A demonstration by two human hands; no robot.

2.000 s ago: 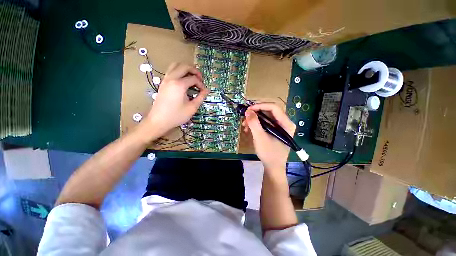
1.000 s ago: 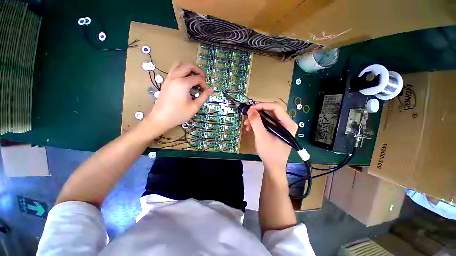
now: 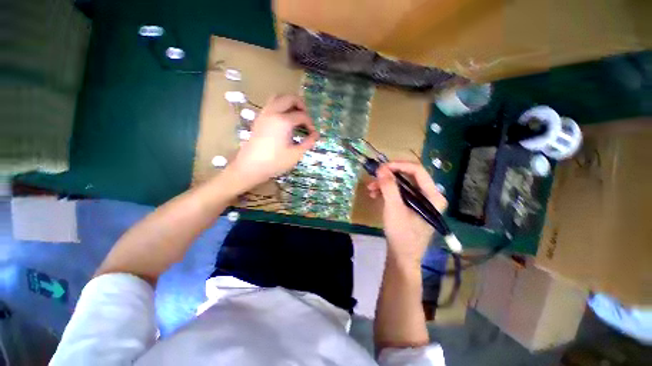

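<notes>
A green PCB panel [image 3: 325, 189] lies on a brown cardboard work mat [image 3: 400, 118]. My right hand [image 3: 407, 196] holds a black soldering iron [image 3: 422, 204] like a pen, its tip pointing at the middle of the panel. My left hand [image 3: 275, 139] is at the panel's left edge, fingers pinched around a small round leaded disc [image 3: 300, 134]. Several more white leaded discs [image 3: 234, 96] lie left of my left hand, with dark wires trailing on the mat. The frame is blurred, so the exact contact of the tip cannot be told.
A cardboard fan housing [image 3: 400, 36] stands behind the panel, with a pale jar [image 3: 465, 99] beside it. At the right are a black unit [image 3: 475, 179], a solder wire reel [image 3: 543, 129] and a carton [image 3: 608, 207]. A PCB panel stack [image 3: 39, 93] stands at far left.
The whole view has shifted, so things appear further right, and it is now blurred. The iron tip appears slightly further right from the left-hand fingers. Both hands keep their holds.
</notes>
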